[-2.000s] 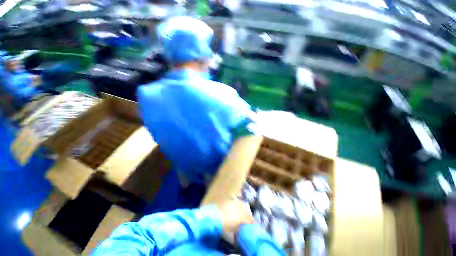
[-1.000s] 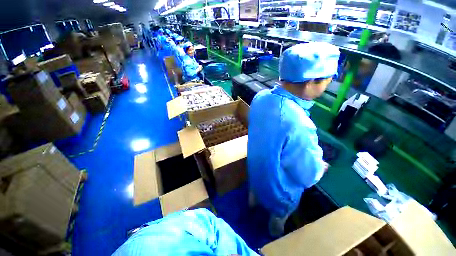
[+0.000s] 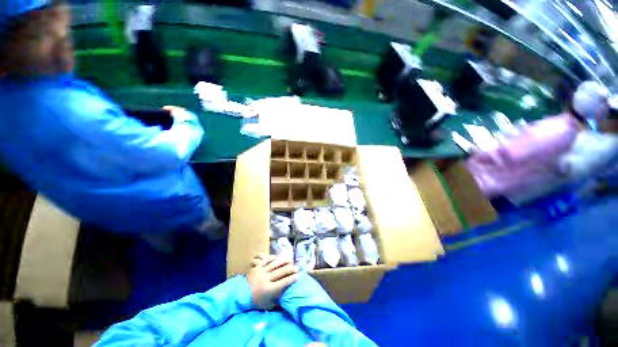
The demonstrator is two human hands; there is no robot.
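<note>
A partitioned carton (image 3: 400, 203) stands open in front of me, flaps out. White bagged parts (image 3: 328, 251) fill its near rows and part of its right side. The cardboard cells (image 3: 290, 194) at the back left are empty. My left hand (image 3: 272, 276) rests at the carton's near left edge, fingers slightly apart, with no part in it. It lies over the end of my right sleeve (image 3: 315, 298). My right hand is hidden there.
A person in blue (image 3: 101, 156) stands close on the left at the green bench (image 3: 223, 139). Black units (image 3: 417, 112) with white paper stand on it. A person in pink (image 3: 528, 162) is at right. Another brown carton (image 3: 47, 251) is at lower left.
The view has swung right and down from the aisle, so the partitioned carton is now central. My left hand shows again, over my right sleeve. The person in blue now appears farther left.
</note>
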